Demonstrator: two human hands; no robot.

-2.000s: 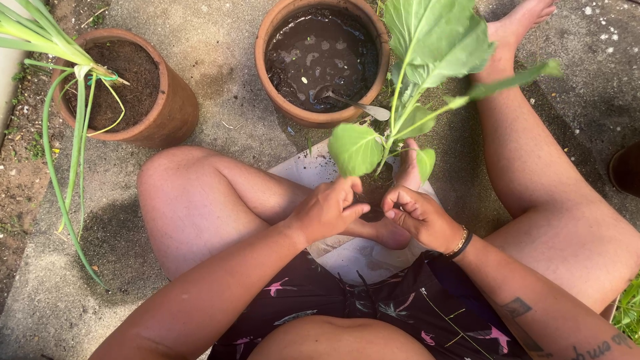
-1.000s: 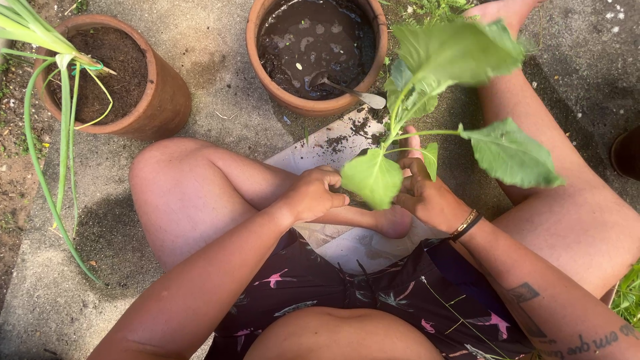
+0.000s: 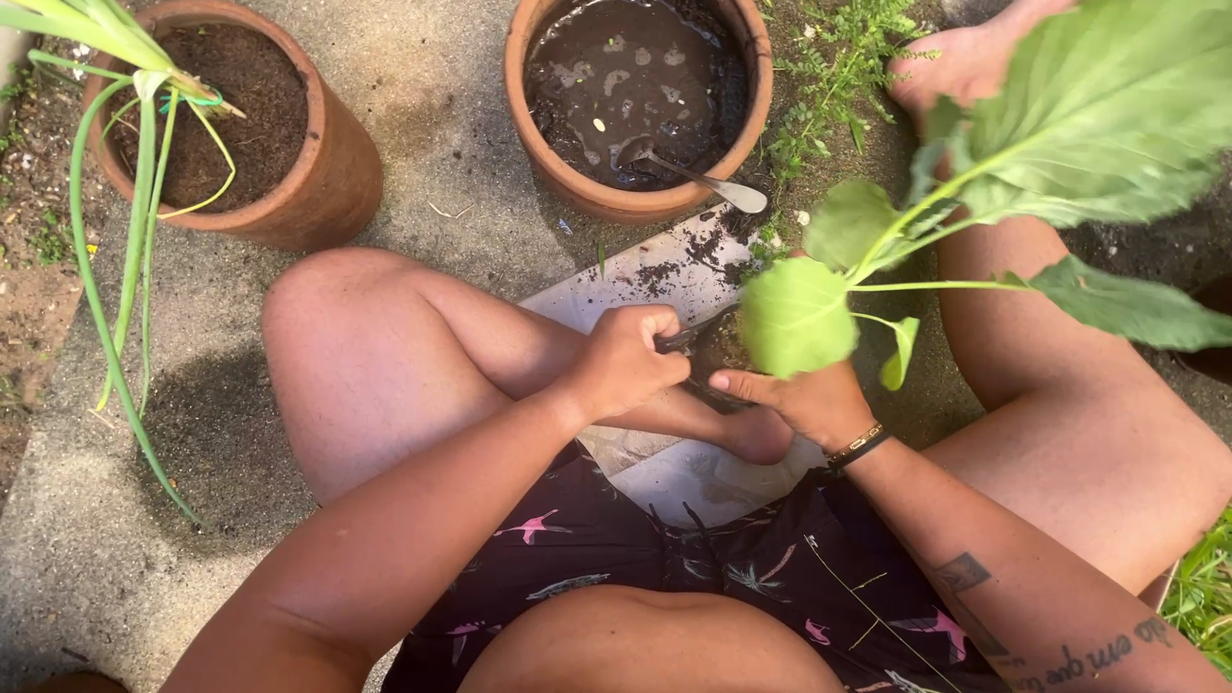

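Observation:
My left hand [image 3: 630,361] grips the edge of a dark plastic seedling bag [image 3: 695,332] that holds soil. Against the other side of the bag lies my right hand [image 3: 818,399], its thumb on the near rim and its fingers partly hidden behind it. A broad-leaved green plant [image 3: 900,241] leans from the bag toward the upper right. Beyond my hands stands a round terracotta pot [image 3: 760,72] with wet, muddy soil, and a metal spoon [image 3: 736,194] rests on its rim with its bowl in the mud.
A second terracotta pot [image 3: 342,183] with dry soil stands at the upper left, with long green onion-like leaves [image 3: 144,221] over it. Soil crumbs lie on a pale tile [image 3: 616,289] under my hands. My bent legs frame the tile. Small weeds [image 3: 818,96] grow beside the muddy pot.
The plant has tilted to the right, and its bag shows between my hands. My left hand now pulls at the bag's edge; two seconds ago both hands were close together at the stem's base.

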